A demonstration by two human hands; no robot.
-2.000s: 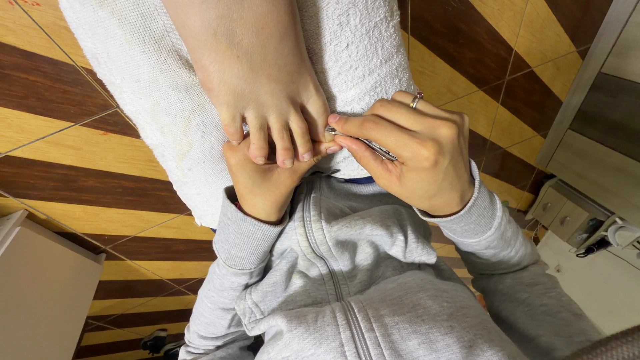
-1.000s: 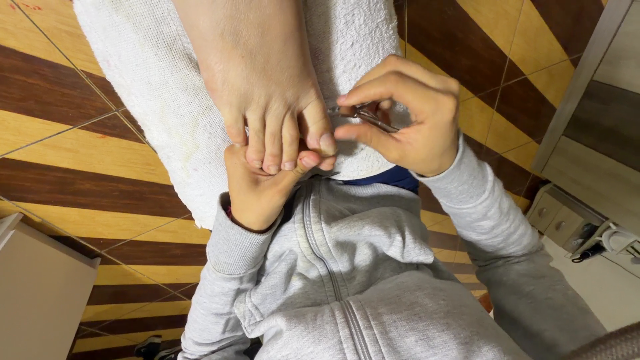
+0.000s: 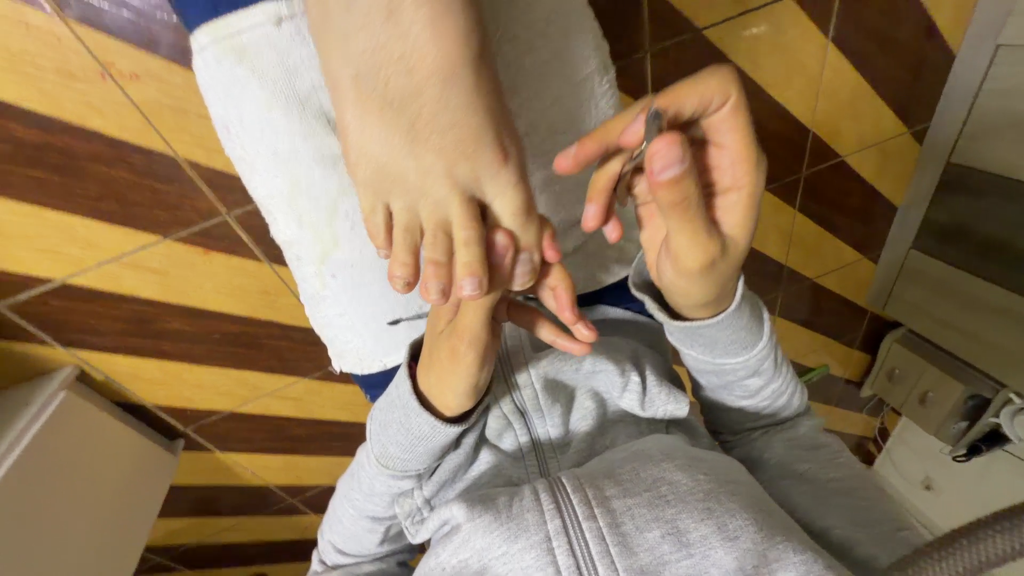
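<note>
Another person's bare foot (image 3: 432,136) rests on a white towel (image 3: 264,160), toes toward me. My left hand (image 3: 488,320) grips the big toe (image 3: 520,228), with the thumb between it and the second toe and a finger at its outer side. To the right of the foot, my right hand (image 3: 688,192) is raised off it, palm up, holding a small metal tool (image 3: 650,132), which looks like a nail nipper or clipper, between thumb and fingers. The dark tip of a thin tool (image 3: 408,318) shows over the towel beside my left wrist; the rest is hidden.
Striped brown and yellow floor tiles (image 3: 144,264) lie around the towel. A pale cabinet (image 3: 80,472) stands at lower left. At right are a panelled unit (image 3: 976,192) and small drawers (image 3: 920,384) with cords near them.
My right hand has moved away from the big toe with the metal tool and turned palm up. My left hand has shifted its hold on the toe, its thumb now between the toes.
</note>
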